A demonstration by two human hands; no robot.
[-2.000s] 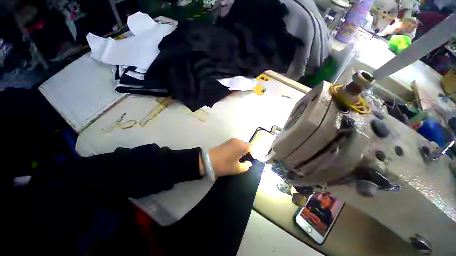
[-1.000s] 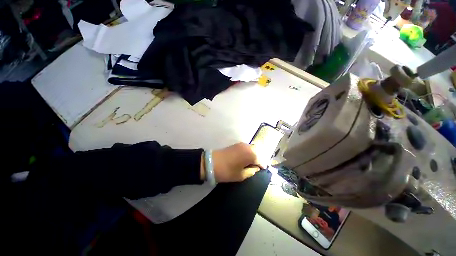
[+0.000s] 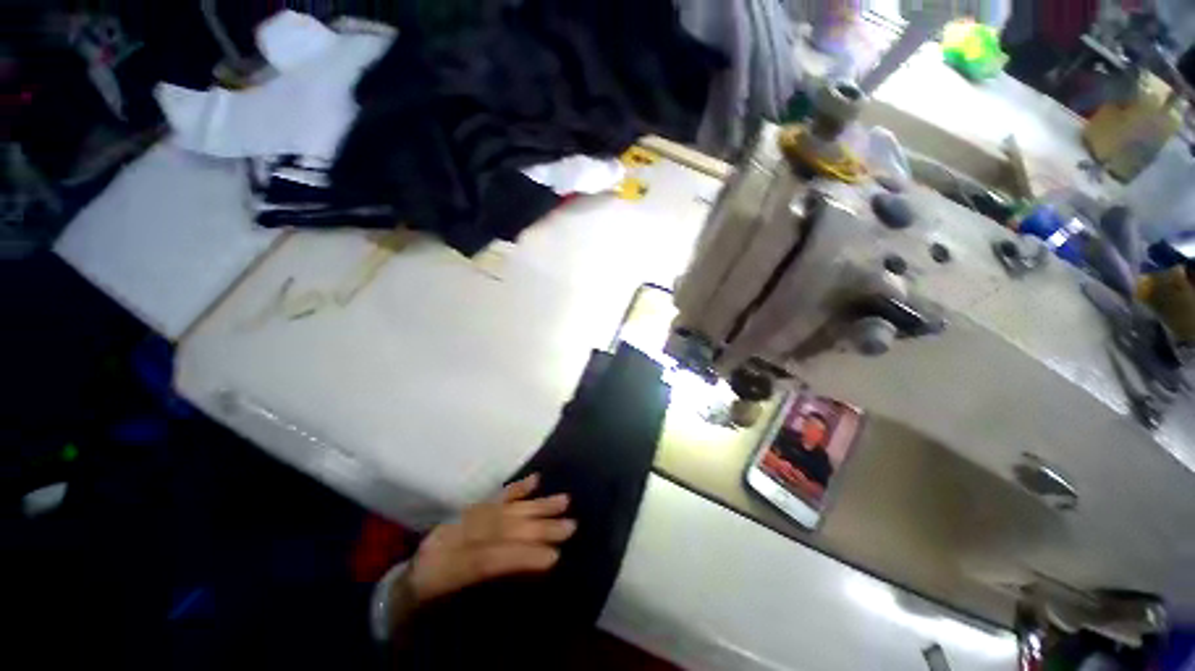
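A black fabric panel (image 3: 606, 452) lies on the white table, its far end at the lit needle area (image 3: 705, 391) of the sewing machine (image 3: 839, 262). My left hand (image 3: 490, 543) rests palm down on the left side of the panel's near part, fingers slightly apart, a light band at the wrist. The needle itself is too small and bright to make out. My right hand is not in view.
A smartphone (image 3: 805, 459) with a lit screen lies on the machine bed right of the needle area. A black garment heap (image 3: 485, 112) and white pieces (image 3: 282, 98) lie at the table's far left. A yellow ring (image 3: 823, 155) circles a post on the machine.
My left hand has left the needle area and moved back towards me along the cloth, its fingers now spread flat. More of the black panel shows. The camera view has shifted.
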